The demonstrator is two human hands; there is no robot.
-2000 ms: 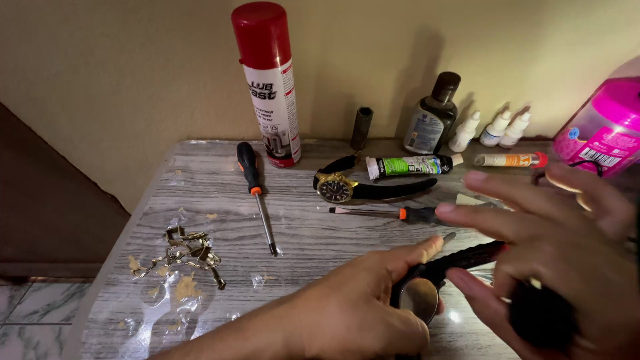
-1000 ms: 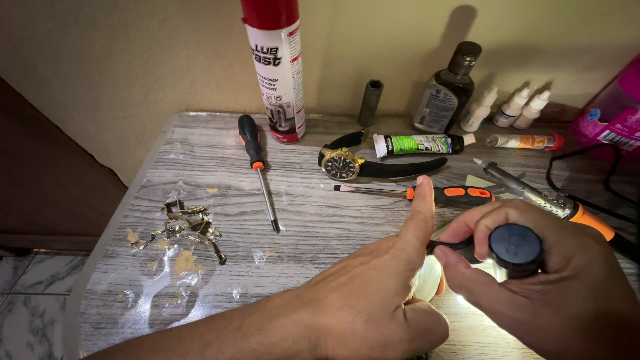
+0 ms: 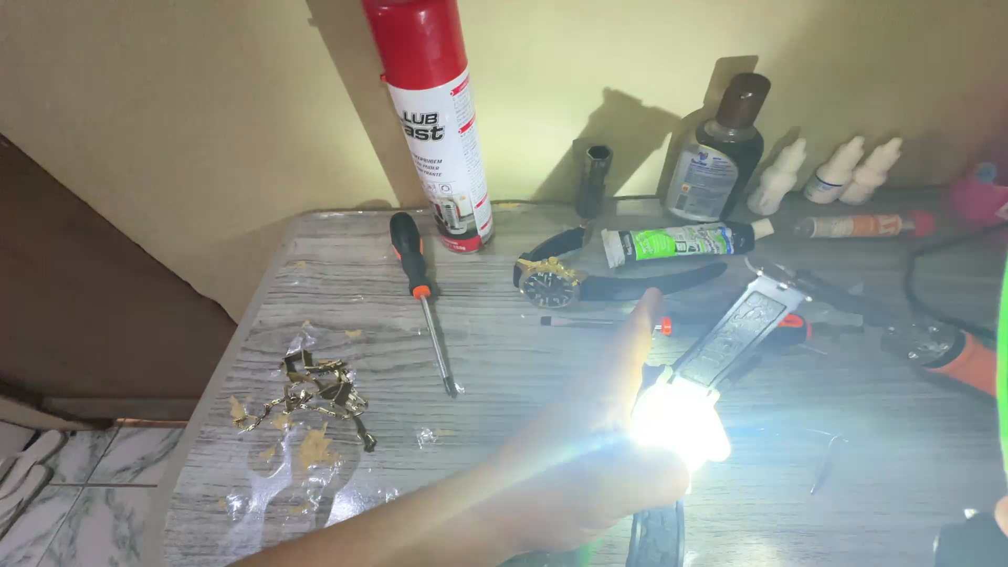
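My left hand [image 3: 583,457] holds a wristwatch by its case, which glares bright white. One part of its dark strap [image 3: 744,327] reaches up to the buckle; the other [image 3: 657,535] hangs below the hand. The glare hides the details of the case. My right hand is out of view; a dark object shows only in part at the lower right corner. Beyond the left hand lie a gold-coloured watch with a black strap [image 3: 550,285], a green and white tube [image 3: 681,241] and a flat-blade screwdriver [image 3: 591,322], partly behind the fingers and the held strap.
A red-capped spray can [image 3: 437,134], a black socket [image 3: 594,181], a dark bottle [image 3: 717,161] and small white dropper bottles [image 3: 778,177] stand along the wall. Another screwdriver [image 3: 425,299], a tangled metal chain [image 3: 323,394] and an orange-handled tool [image 3: 957,358] with a cable lie on the table.
My right hand has left the watch and gone out of view. The strap held by my left hand now shows plainly, and a bright glare covers the case.
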